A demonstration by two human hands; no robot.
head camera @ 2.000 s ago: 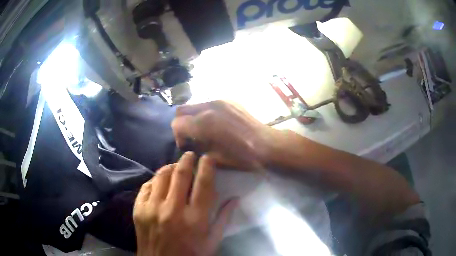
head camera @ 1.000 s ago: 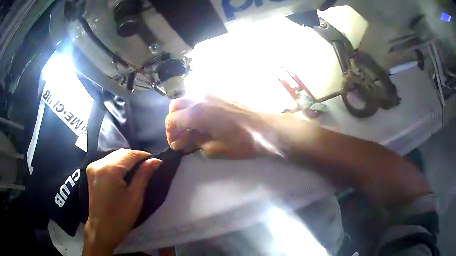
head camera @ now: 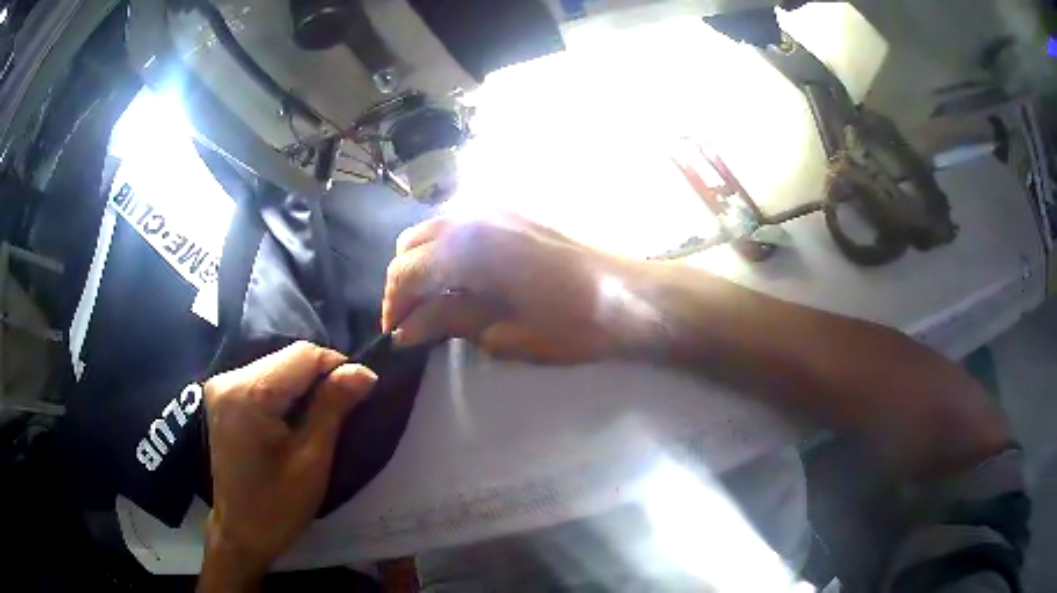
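Observation:
The dark garment (head camera: 139, 336) lies on the left of the table and runs to both hands. Its white panel (head camera: 174, 226) bears black lettering, and a white "CLUB" print (head camera: 170, 429) shows lower down. My left hand (head camera: 272, 440) pinches the garment's folded edge between thumb and finger. My right hand (head camera: 487, 290) grips the same edge (head camera: 373, 345) a little to the right, just in front of the needle area. A short dark stretch shows between the hands. The presser foot and needle (head camera: 400, 174) are above my right hand, partly lost in glare.
The off-white sewing machine (head camera: 249, 46) spans the top. Red snips (head camera: 713, 185) lie right of the needle, with dark looped scissors (head camera: 881, 209) further right. The white table's (head camera: 556, 463) ruler-marked front edge curves below the hands. Strong lamp glare covers the middle.
Two seconds ago my left hand lay flat beside my right; it has moved left and pinches the edge. Over the last second both hands have barely moved, while the view shifted slightly.

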